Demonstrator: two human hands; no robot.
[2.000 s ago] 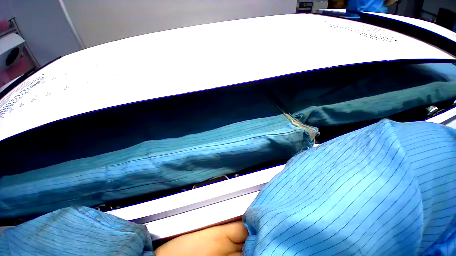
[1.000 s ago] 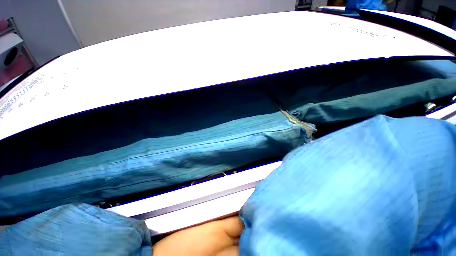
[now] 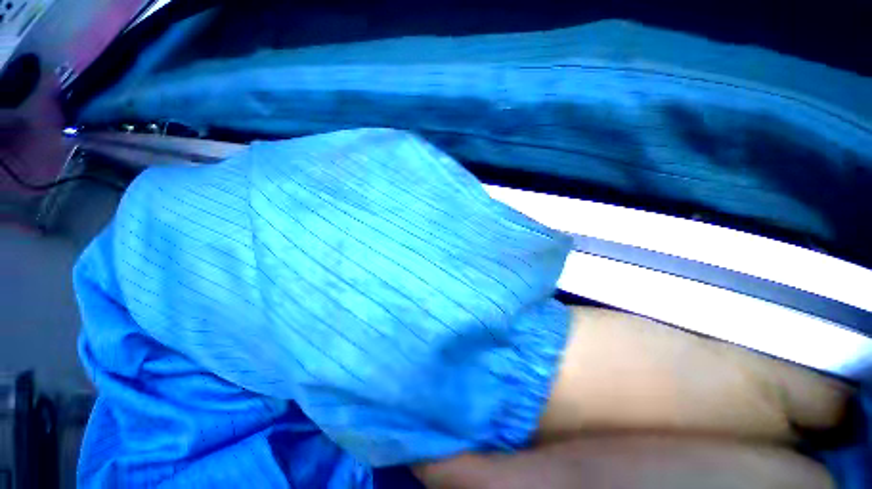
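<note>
The wearer's left arm, in a bright blue striped sleeve with an elastic cuff, crosses the middle of the view. My left hand (image 3: 813,392) is bare, blurred and low at the right, just below the silver-white rail (image 3: 746,287). Its fingertips are hidden, so I cannot tell whether it holds anything. A second band of bare skin shows under the left forearm at the bottom edge. It may be part of my right hand, but it is blurred and cut off. No held piece shows.
The blue-teal cloth cover (image 3: 535,91) runs along the line behind the rail, with a dark gap between them. A pinkish fixture (image 3: 96,43) with a dark round opening stands at the upper left. A thin black cable (image 3: 48,181) hangs at the left, above a grey floor.
The view has swung left and down. The large white panel has mostly left the picture, and the left sleeve now fills the middle. The large right sleeve is no longer seen at the right.
</note>
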